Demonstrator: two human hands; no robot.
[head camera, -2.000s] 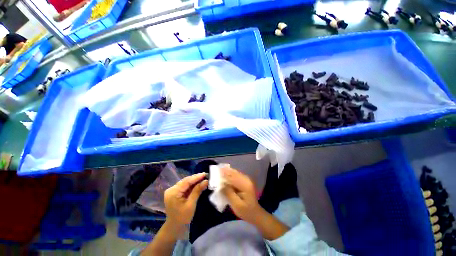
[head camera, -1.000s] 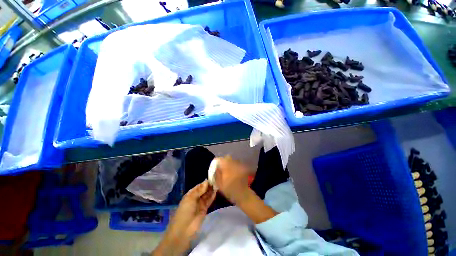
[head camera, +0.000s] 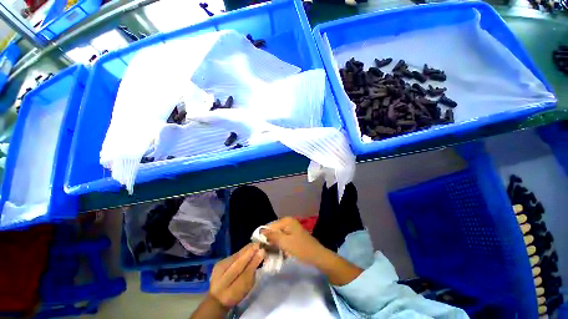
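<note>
A small crumpled white cloth (head camera: 273, 263) is in the fingers of my right hand (head camera: 291, 240), above my lap. My left hand (head camera: 235, 275) meets it from the left with its fingertips pinched together. A small dark part (head camera: 263, 246) shows between the fingertips of both hands, mostly hidden by the fingers and the cloth. The middle blue tray (head camera: 93, 185) holds a rumpled white ribbed liner (head camera: 249, 78) with a few dark parts; one liner end hangs over the front edge. The right blue tray (head camera: 430, 132) holds a dense heap of dark parts (head camera: 392, 103).
A narrower blue tray (head camera: 59, 149) with white liner stands at left. Below the bench are a bin with dark parts and a crumpled sheet (head camera: 194, 223), a small blue tray (head camera: 149, 283), and a blue perforated crate (head camera: 442, 230). Dark pieces with cream ends (head camera: 529, 249) line the lower right.
The trays have shifted up and slightly left in view. The white cloth now hangs below my right fingers. The front-left part of the middle tray's liner now hangs over the rim.
</note>
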